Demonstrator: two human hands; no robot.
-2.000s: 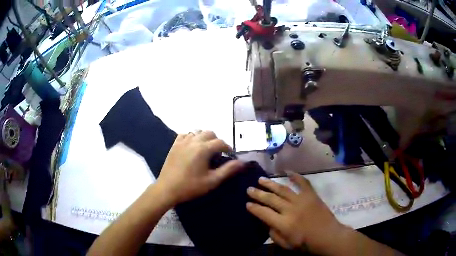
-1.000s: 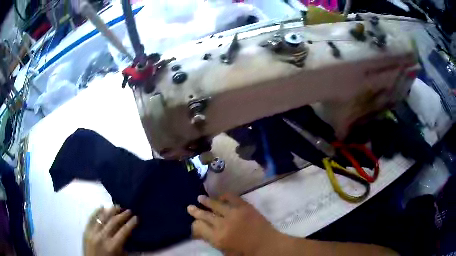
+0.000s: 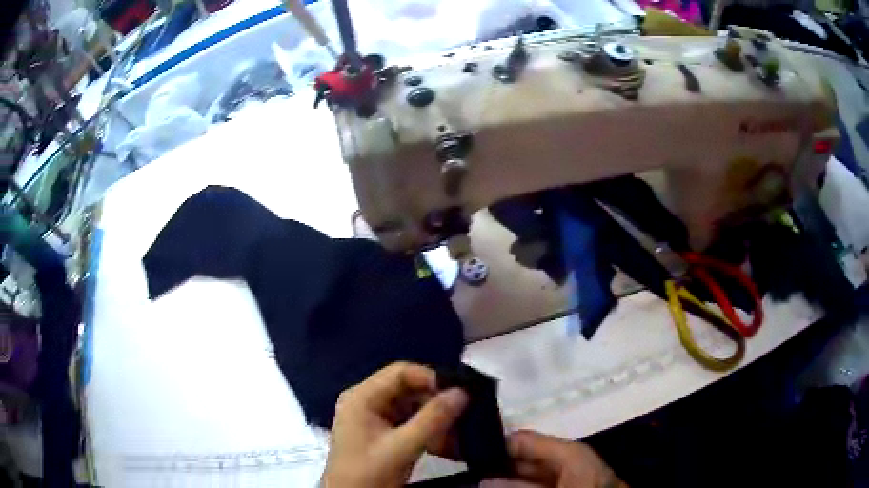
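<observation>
A black fabric panel (image 3: 333,295) lies on the white table left of and partly beneath the sewing machine head (image 3: 572,133). My left hand (image 3: 386,429) pinches the upper part of a small black strip (image 3: 481,424) between thumb and fingers, over the table's near edge. My right hand (image 3: 562,462) is at the strip's lower right side, its fingertips at the strip's edge; it is cut off by the bottom of the picture. The needle area is mostly hidden by the machine head and the panel.
Scissors with a yellow and a red handle (image 3: 710,319) lie right of the needle area, blades over dark cloth (image 3: 543,229). A blue strip (image 3: 586,262) hangs over there. A red cloth tie (image 3: 345,84) is on the machine head. Clear plastic bags (image 3: 171,124) lie behind the table.
My hands have left the large panel and now hold a small black strip near the table's front edge. The view has swung, and the panel stays beside the needle area.
</observation>
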